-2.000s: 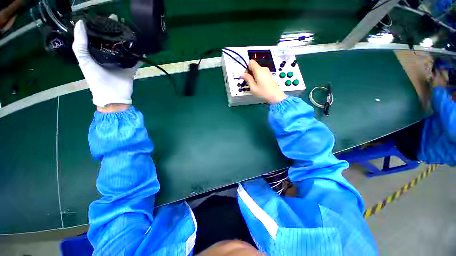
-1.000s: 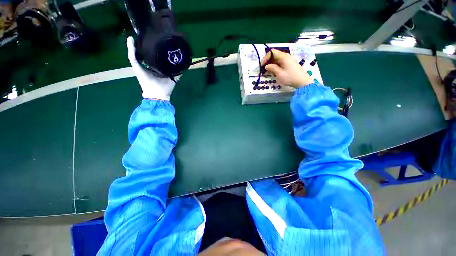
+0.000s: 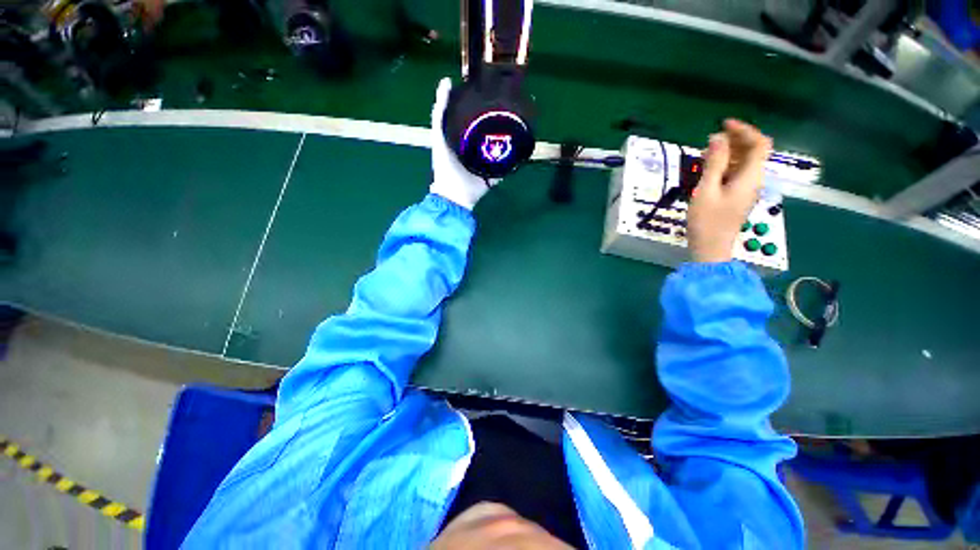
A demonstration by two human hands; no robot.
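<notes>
My left hand [image 3: 457,167], in a white glove, holds a black gaming headset [image 3: 491,95] upright by its near earcup. The earcup's ring and shield-like logo [image 3: 496,147] glow white-purple, and the headband [image 3: 507,32] above glows pale and is cut off by the top edge. My bare right hand [image 3: 729,193] is raised over the headset tester [image 3: 653,185], fingers apart and slightly blurred, covering part of its red display. I see nothing held in it. A black plug and cord stand at the tester's lower-left sockets.
Several headsets lie on the green conveyor at the upper left, one with a lit logo [image 3: 304,34]. A white rail [image 3: 371,130] runs behind the worktop [image 3: 516,290]. A black block [image 3: 563,174] lies left of the tester, a coiled cable [image 3: 813,306] right of it.
The view has swung left. The earcup ring, logo and headband now glow; the ring and headband looked unlit before. My right hand has come off the cord and lifted.
</notes>
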